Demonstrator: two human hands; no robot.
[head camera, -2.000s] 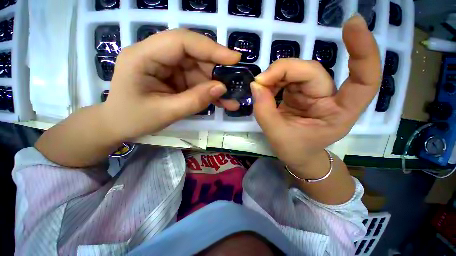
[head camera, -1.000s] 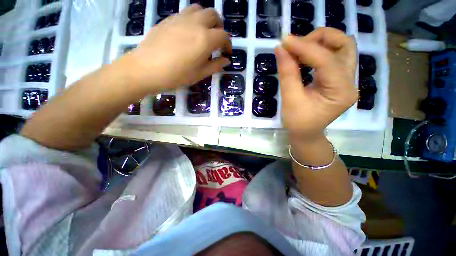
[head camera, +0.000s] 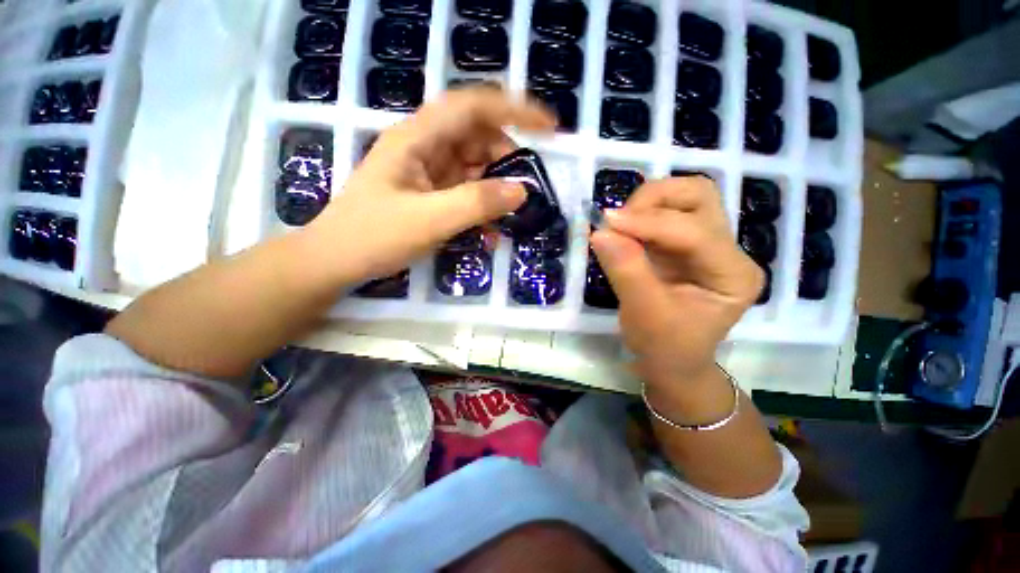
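My left hand (head camera: 431, 185) holds a glossy black rounded-square unit (head camera: 523, 188), tilted, above the white compartment tray (head camera: 447, 310). Its thumb lies on the unit's face and its other fingers are blurred. My right hand (head camera: 677, 263) is just to the right, thumb and forefinger pinched on a tiny pale piece, likely a film (head camera: 597, 217). The piece is apart from the unit and too small to make out clearly. Several black units (head camera: 464, 269) sit in the tray's pockets below and around both hands, some hidden by the hands.
White sheets (head camera: 179, 146) lie between this tray and a neighbouring tray (head camera: 84, 257) of black units at left. A blue box with a round dial (head camera: 951, 325) and a cable stand at the right. A white pen-like object (head camera: 934, 168) lies behind the box.
My left hand was reaching into the tray's pockets; it now holds a black unit raised nearer the middle. My right hand has moved lower and slightly left, still pinched. The view has shifted.
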